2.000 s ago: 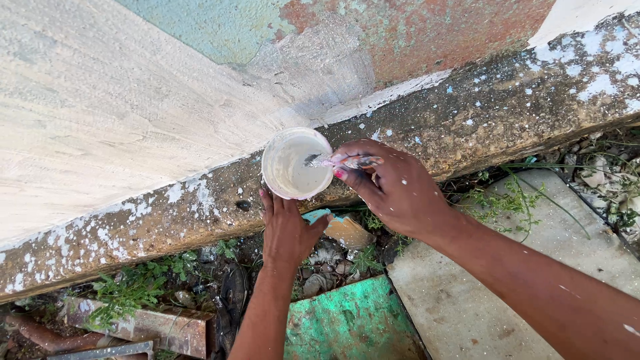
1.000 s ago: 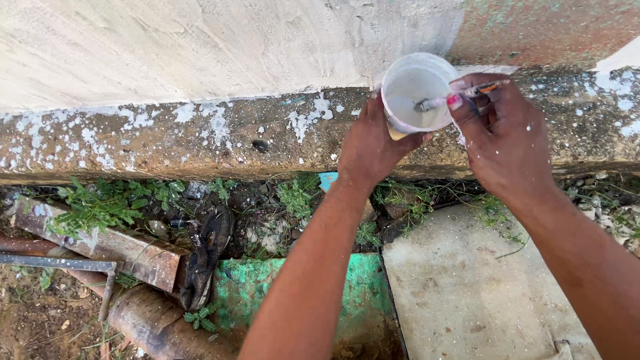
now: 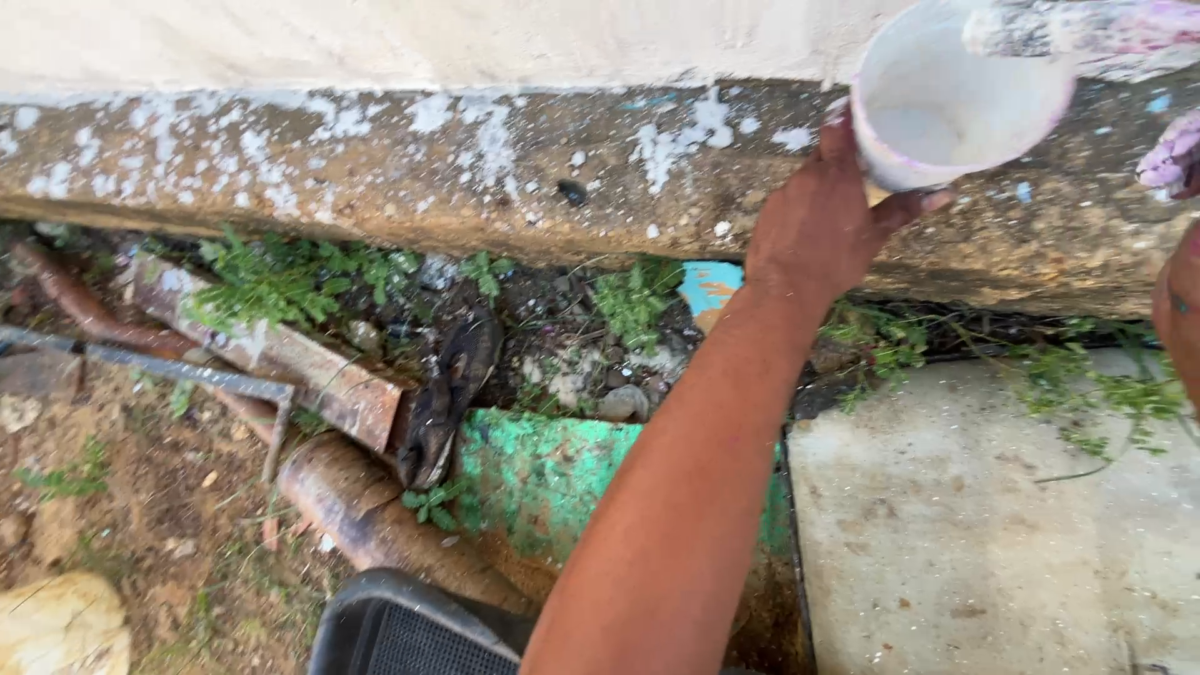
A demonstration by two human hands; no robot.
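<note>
My left hand (image 3: 825,216) grips a white plastic tub (image 3: 952,103) from its left and lower side, with the thumb under it. The tub tilts so that its mouth shows, with pale whitish contents or residue inside. A paint-coated paintbrush (image 3: 1078,28) reaches in from the right edge over the tub's rim. Only paint-smeared fingers of my right hand (image 3: 1172,155) show at that edge; its hold on the brush lies mostly outside the view. Behind the tub stands a whitish painted wall (image 3: 422,42), above a paint-spattered ledge (image 3: 375,178).
Below the ledge lie weeds (image 3: 272,281), a rusty metal channel (image 3: 281,361), a brown pipe (image 3: 384,516) and a dark worn shoe-like object (image 3: 450,394). A green-painted slab (image 3: 534,478) adjoins a pale slab (image 3: 966,525). A black plastic container (image 3: 422,628) stands at the bottom.
The view has shifted, so the hands and tub sit farther right. The brush tip, earlier inside the tub, is now over its rim. The black container has come into view.
</note>
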